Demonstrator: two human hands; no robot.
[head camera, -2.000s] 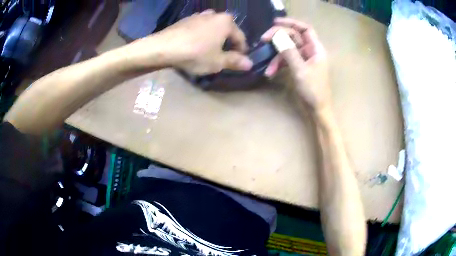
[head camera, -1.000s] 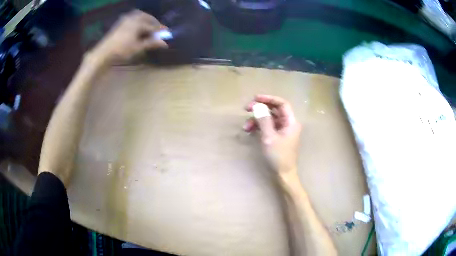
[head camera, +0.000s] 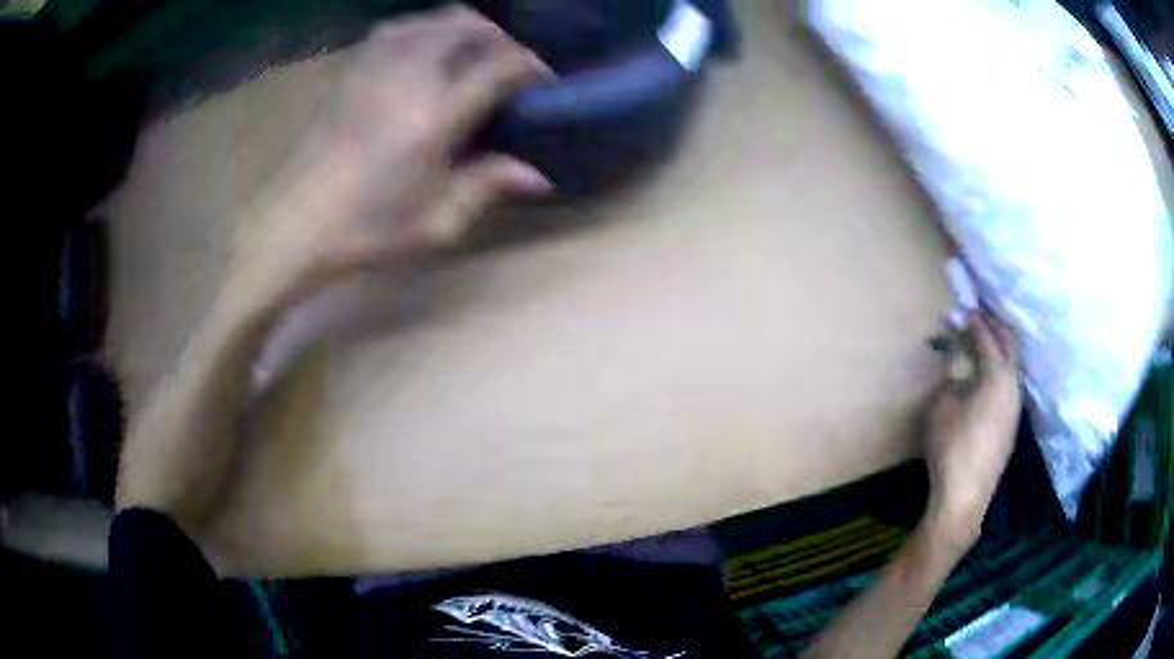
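Note:
A dark round housing (head camera: 599, 122) lies at the top centre on the cardboard, blurred, with a white patch near its upper right rim. My left hand (head camera: 412, 142) grips the housing's left edge between thumb and fingers; it is blurred. My right hand (head camera: 975, 399) is at the right edge of the cardboard, beside the clear bag of white pads (head camera: 1017, 167). Its fingertips are at a small white pad (head camera: 959, 286) lying by the bag; whether they hold it cannot be told. A whitish finger cover shows on the right hand.
The tan cardboard sheet (head camera: 618, 373) covers the bench. Below its front edge are green crates (head camera: 1030, 586) and a yellow slatted one (head camera: 818, 560). Dark shapes stand at the left. Printed dark clothing of the wearer shows at the bottom.
A dark housing is now on the cardboard in my left hand, which was at the dark units at the upper left. My right hand has moved from mid-cardboard to the bag's edge.

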